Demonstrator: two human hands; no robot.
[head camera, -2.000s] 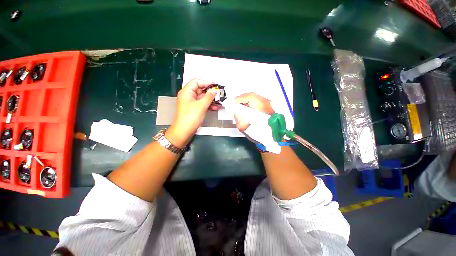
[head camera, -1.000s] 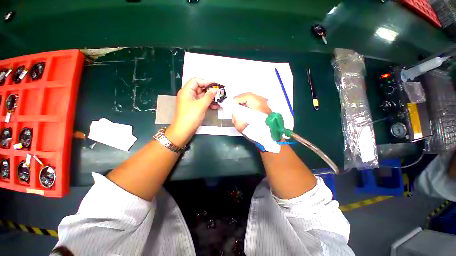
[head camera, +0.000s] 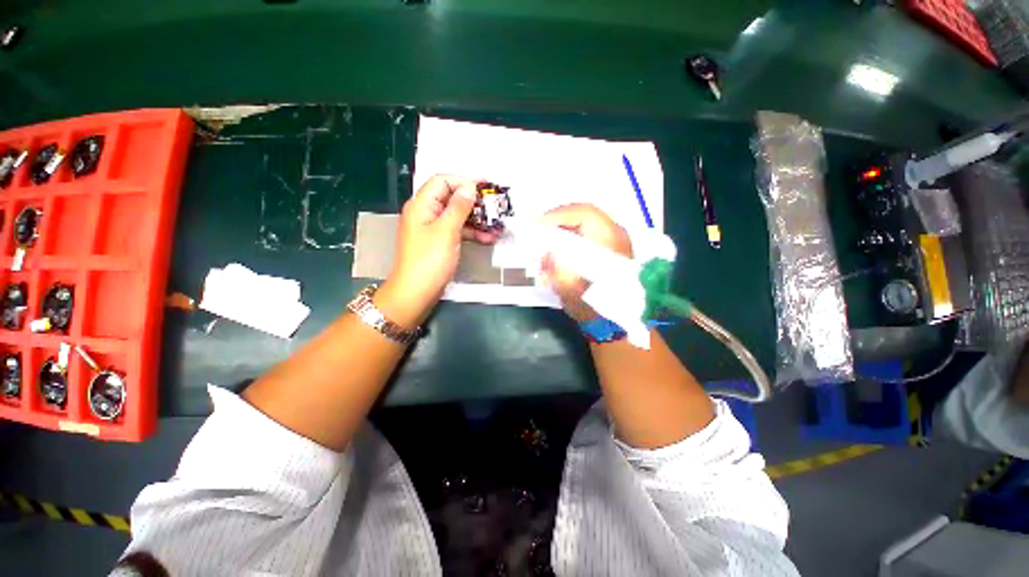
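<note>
My left hand (head camera: 438, 231) holds a small round black and silver watch module (head camera: 492, 207) between thumb and fingers above the white work paper (head camera: 530, 158). My right hand (head camera: 581, 254) grips a glue syringe wrapped in a crumpled white wipe (head camera: 609, 284). The syringe's barrel is mostly hidden, and its front end points at the module; whether it touches cannot be told. The green adapter head (head camera: 657, 284) is blurred. A clear air hose (head camera: 728, 338) curves from it over my right forearm.
A red-orange parts tray (head camera: 133, 271) with modules stands at left, beside a flat white wipe (head camera: 251, 301). A grey-beige card (head camera: 375, 245) lies at the paper's left edge. To the right are a blue stick (head camera: 638, 189), a thin black tool (head camera: 705, 197), bubble wrap (head camera: 803, 248) and a controller (head camera: 886, 242).
My right hand, the wipe and the green adapter have moved slightly right. The module has tilted a little in my left fingers. A module on the belt has moved left.
</note>
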